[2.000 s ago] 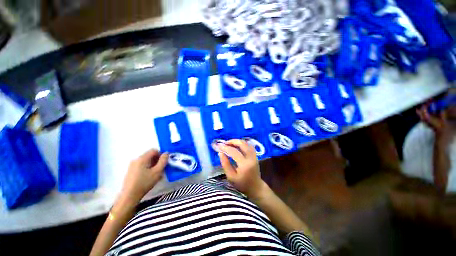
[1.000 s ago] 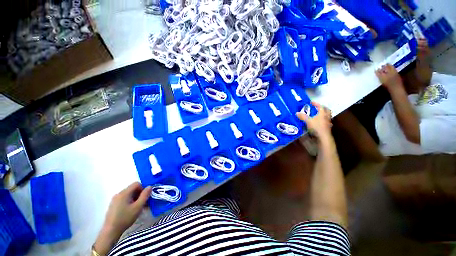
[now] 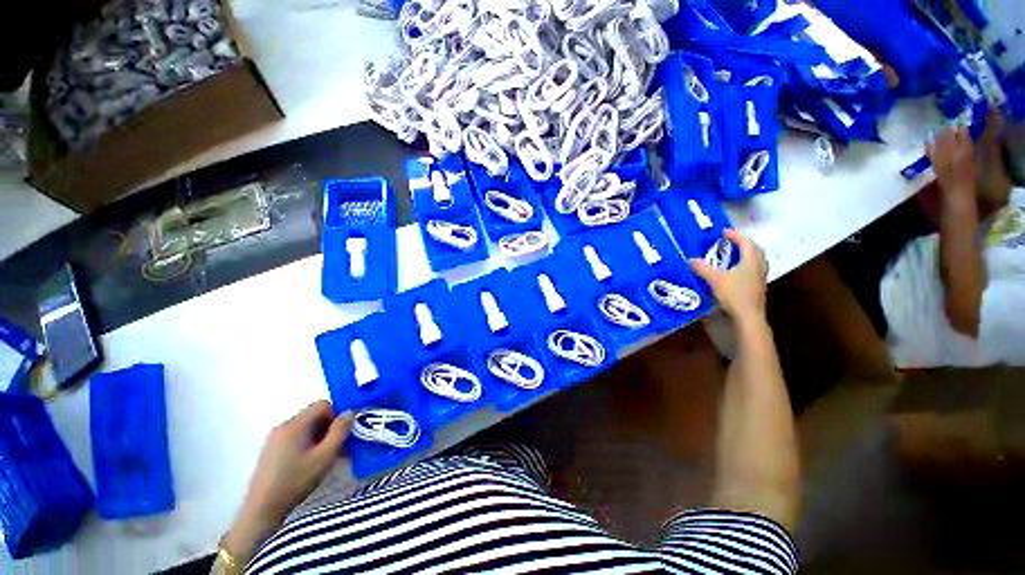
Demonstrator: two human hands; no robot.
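Note:
A row of several blue trays (image 3: 490, 335) stands side by side along the near table edge. Each holds a small white charger piece (image 3: 495, 311) at its far end and a coiled white cable (image 3: 516, 368) at its near end. My left hand (image 3: 301, 458) touches the near-left side of the leftmost tray (image 3: 382, 402). My right hand (image 3: 736, 277) grips the near right end of the rightmost tray (image 3: 691, 216), partly covering its cable. The hands press the row from both ends.
Behind the row are a white cable pile (image 3: 528, 84), more trays (image 3: 357, 249), and an open carton of chargers (image 3: 146, 101). At left lie a smartphone (image 3: 69, 325), stacked empty trays (image 3: 39, 477) and another blue tray block (image 3: 132, 440). Another person's hand (image 3: 953, 160) shows at right.
Since two seconds ago, the separate left tray has joined the row, and my right hand has moved from the row's left part to its right end. The view has shifted slightly since one second ago.

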